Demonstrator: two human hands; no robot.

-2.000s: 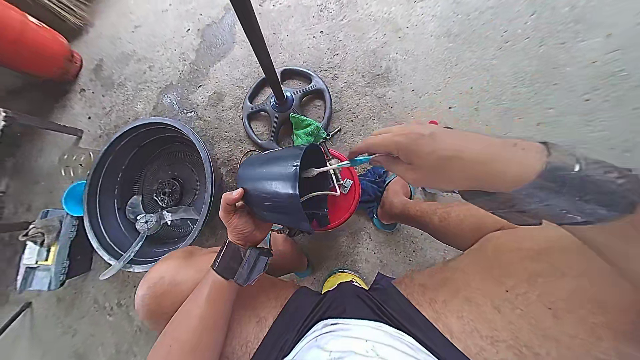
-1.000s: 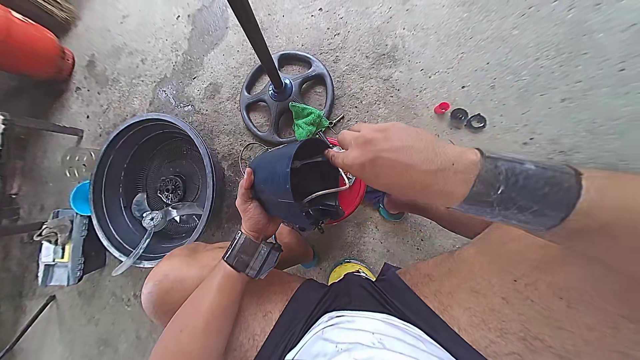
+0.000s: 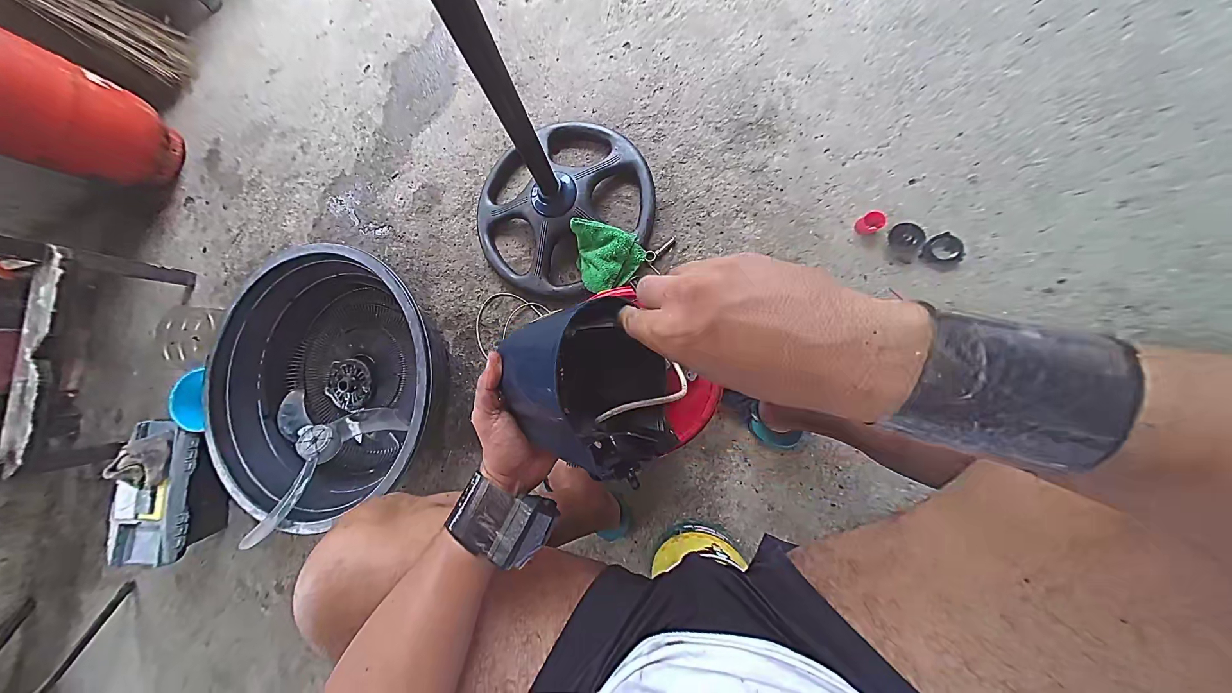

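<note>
My left hand grips the side of a dark blue plastic fan motor housing, its open end tilted to the right. A white cord runs across the dark opening. At the upper rim of the housing are the bent fingers of my right hand; whether they hold the rim or a small part is hidden. A red round plastic part shows behind the housing. Just above, a green cloth lies against the round base of a fan stand.
A black basin on the left holds a fan grille and clear fan blades. Beside it are a blue bowl and a grey toolbox. Small red and black caps lie at right on the concrete. An orange gas cylinder is upper left.
The turquoise-handled tool seen in my right hand two seconds ago is not visible now. My left hand has tilted the housing, turning its opening more toward the view.
</note>
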